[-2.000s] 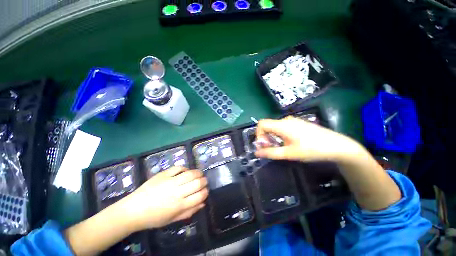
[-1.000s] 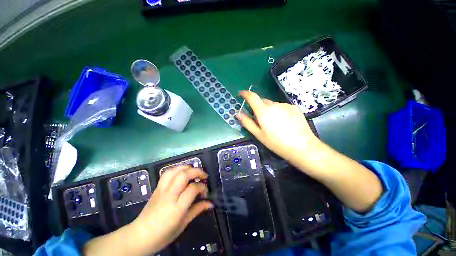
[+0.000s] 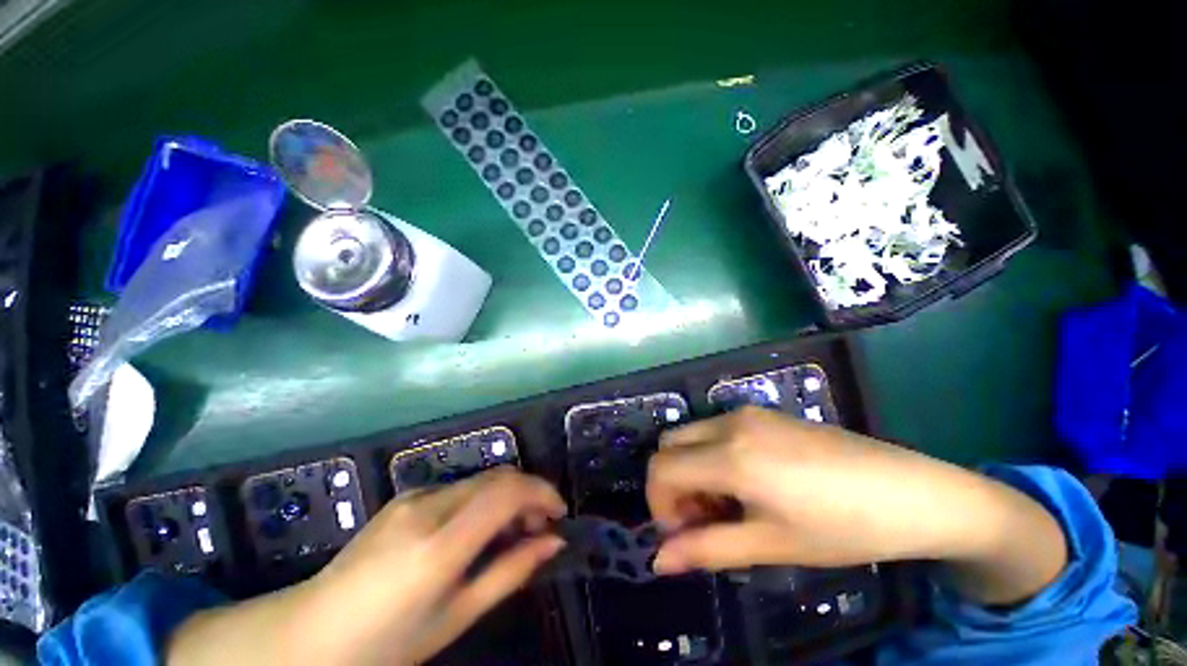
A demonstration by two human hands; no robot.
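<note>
My left hand and my right hand are close together over the phone tray, holding a small clear strip with black round adhesive pieces between their fingertips. Several dark phone back housings stand side by side in the long black phone tray, camera rings at the top end. The hands cover parts of the middle housings. A longer clear strip with rows of black dots lies on the green mat behind the tray. A thin white cotton swab rests on that strip's near end.
A white pump bottle stands with its round lid flipped open. A black scrap box holds white scraps. Blue bins stand at the left and right; a clear zip bag drapes over the left one. A white card is left.
My right hand has let go of the swab, now lying on the dotted strip, and come down to the small strip beside my left hand. The camera view has moved closer.
</note>
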